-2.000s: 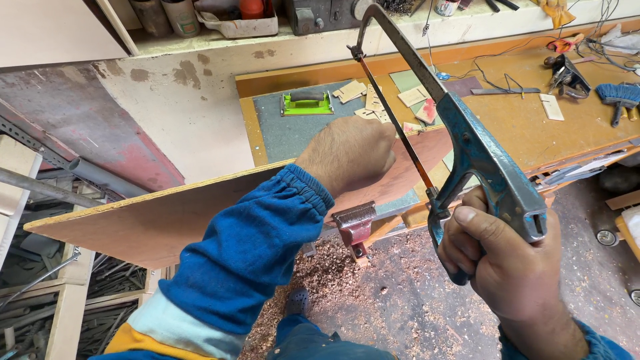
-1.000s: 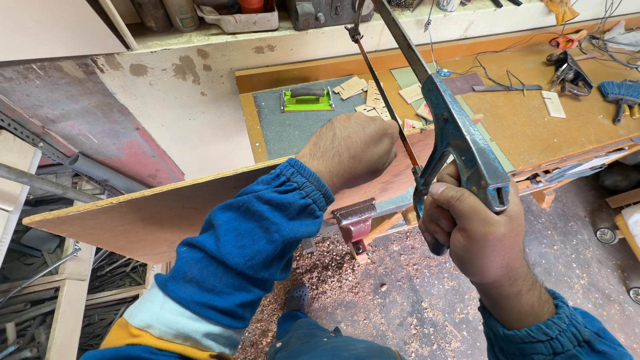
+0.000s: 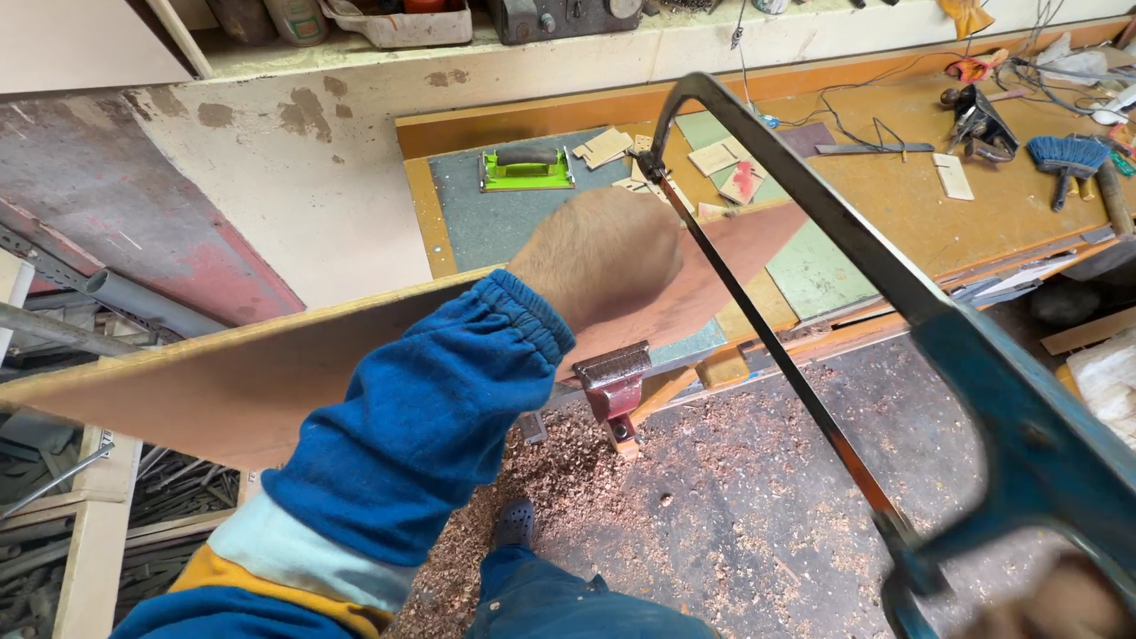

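A thin wooden board [image 3: 266,382] stands on edge, held at a red bench vise [image 3: 614,390]. My left hand [image 3: 603,248] is closed over the board's top edge, above the vise. My right hand [image 3: 1056,603], blurred in the lower right corner, grips the handle of a blue hacksaw [image 3: 1003,390]. The saw's frame slants up and away, and its blade [image 3: 772,337] runs from near my left knuckles down to the handle. Whether the blade touches the board's edge cannot be told.
On the workbench [image 3: 896,195] lie a green hand sander [image 3: 528,170], small wooden pieces [image 3: 717,155], a hand plane [image 3: 979,124] and a blue brush [image 3: 1068,155]. Shavings [image 3: 568,470] cover the floor around my foot. A shelf with containers [image 3: 399,22] runs along the wall.
My right hand has pulled the hacksaw down and back toward the lower right since one second ago. My left hand stays on the board.
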